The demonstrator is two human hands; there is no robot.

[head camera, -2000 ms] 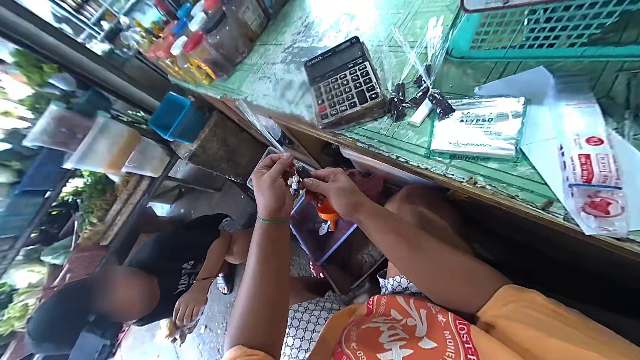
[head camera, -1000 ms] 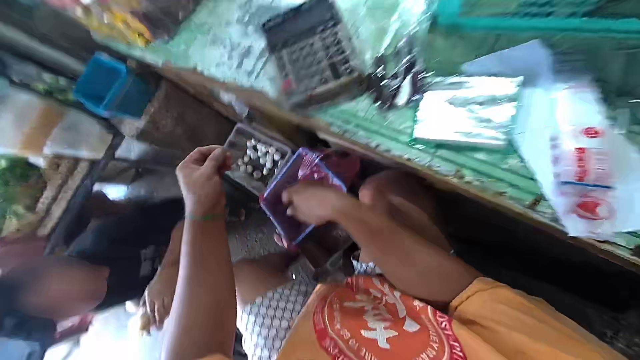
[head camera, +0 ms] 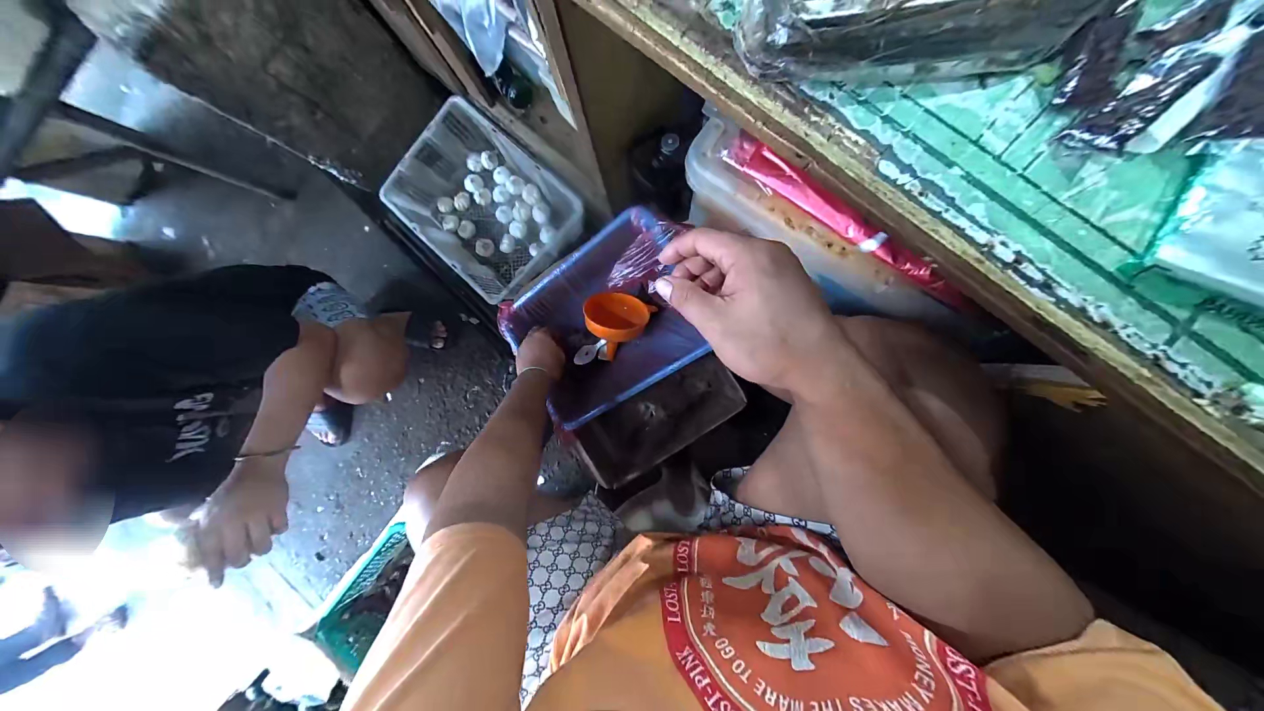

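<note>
A blue plastic basket (head camera: 664,367) sits tilted in front of me, holding an orange funnel (head camera: 614,316) and a small clear spoon-like piece (head camera: 587,353). My left hand (head camera: 541,355) reaches over the basket's left side; its fingers are partly hidden, so its grip cannot be told. At the basket's upper right, the thumb and fingers of my right hand (head camera: 696,276) pinch a thin clear plastic bag (head camera: 640,259). Beyond the basket stands a clear plastic basket (head camera: 415,163) with several small whitish wrapped balls (head camera: 504,196) in it.
A green-topped wooden table (head camera: 987,128) with bagged goods runs along the upper right. Beneath it stands a lidded plastic tub (head camera: 711,163) with a pink plastic bag (head camera: 829,202). A dark box (head camera: 662,420) lies under the blue basket. Another person (head camera: 148,385) is at the left.
The view has swung down and left. My left hand was raised beside the basket of balls one second ago and is now at the blue basket. My right hand has moved to the blue basket's upper right.
</note>
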